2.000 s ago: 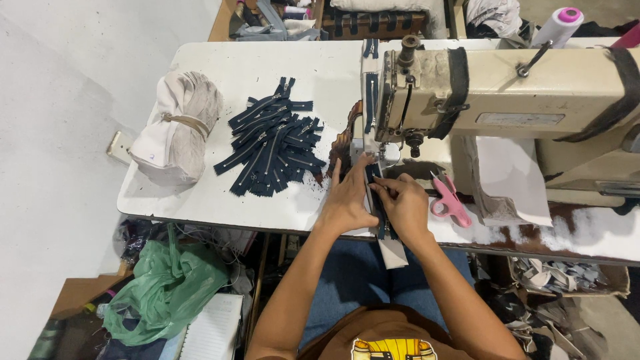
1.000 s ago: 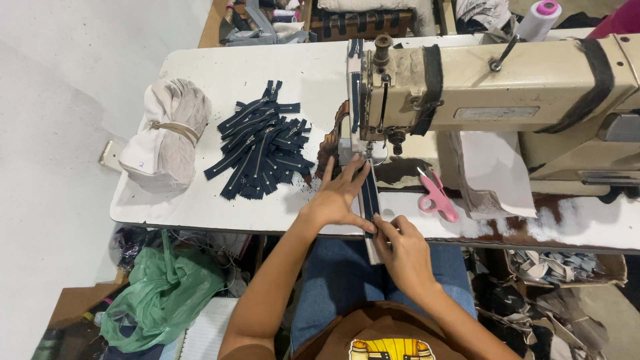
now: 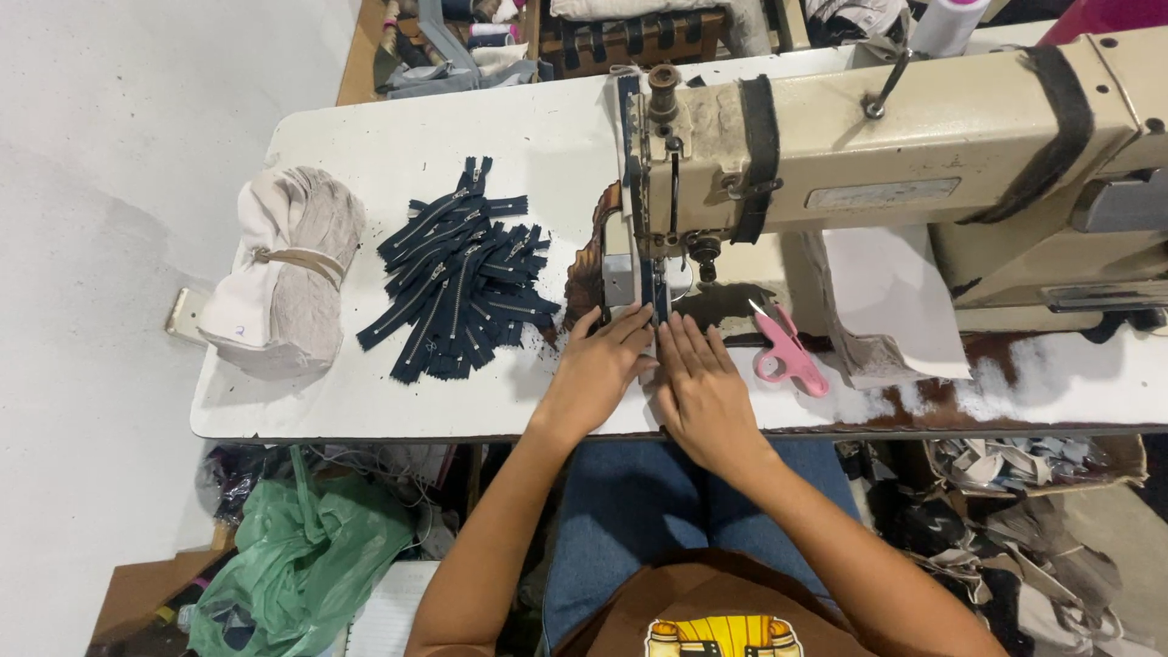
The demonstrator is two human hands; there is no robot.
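Observation:
A navy zipper [image 3: 661,297] on a light fabric strip lies under the needle area of a beige sewing machine [image 3: 858,137]. My left hand [image 3: 598,370] rests flat at its left side, fingertips on the strip. My right hand [image 3: 703,383] lies flat along the right side, fingertips close to the zipper. Neither hand visibly grips anything. More zipper and fabric runs up behind the machine head. A pile of navy zippers [image 3: 461,274] lies to the left. Pink thread snips [image 3: 789,351] lie right of my right hand.
A tied bundle of light fabric pieces [image 3: 292,274] stands at the table's left end. Stacked light fabric [image 3: 890,301] sits under the machine arm. A green plastic bag [image 3: 301,547] is below the table at left, and a box of scraps [image 3: 1040,464] below at right.
The zipper and strip that hung toward my lap have moved forward under the machine. My right hand has gone from pinching the strip to lying flat beside it.

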